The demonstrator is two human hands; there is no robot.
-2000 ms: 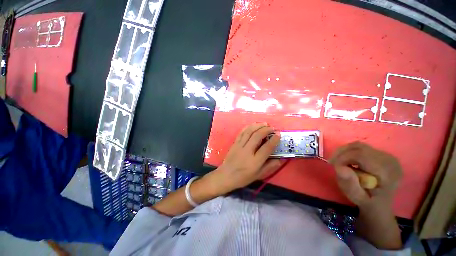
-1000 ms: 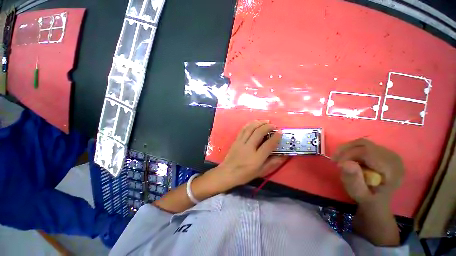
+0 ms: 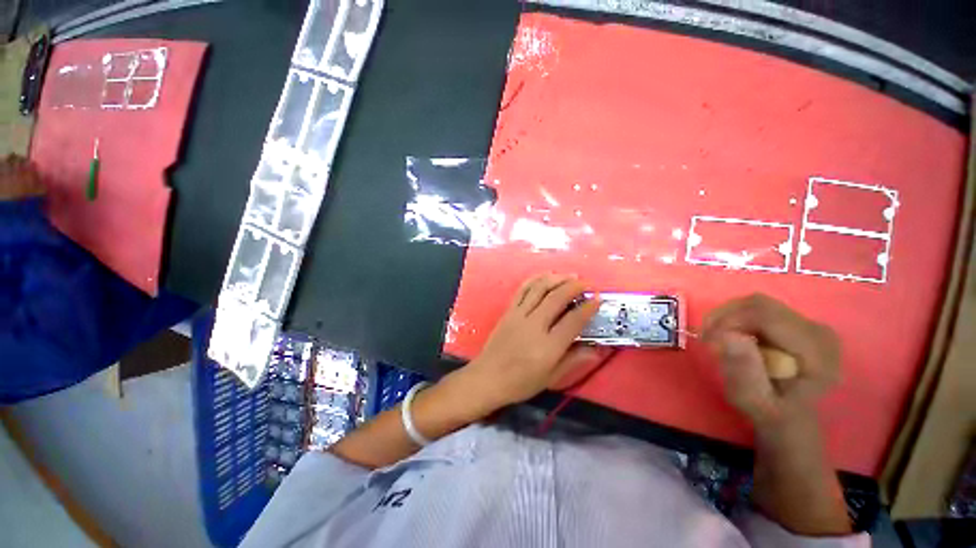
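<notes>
A small rectangular LED module (image 3: pixel 631 319) lies on the red work mat (image 3: pixel 642 107) near its front edge, pale board face up. My left hand (image 3: pixel 532 337) holds its left end, with fingers over the top. A red lead wire (image 3: pixel 578 383) trails from under that hand toward my lap. My right hand (image 3: pixel 773 353) is shut on the wooden handle of an awl (image 3: pixel 781 364). The thin metal tip points left at the module's right end; whether it touches is too small to tell. White frame gaskets lie behind, a single one (image 3: pixel 738 244) and a joined pair (image 3: pixel 847 229).
A clear plastic film (image 3: pixel 444 201) crosses the mat's left edge. A shiny gasket carrier strip (image 3: pixel 284 182) lies on the dark surface. A blue crate (image 3: pixel 230 444) of modules stands below the bench. A coworker's blue sleeve (image 3: pixel 54 305) and a green-handled tool (image 3: pixel 93 177) are at left. Cardboard (image 3: pixel 931 417) is at right.
The view has shifted slightly. The coworker's blue clothing has moved up and left, showing more of the crate and floor. My hands keep their hold on the module and awl.
</notes>
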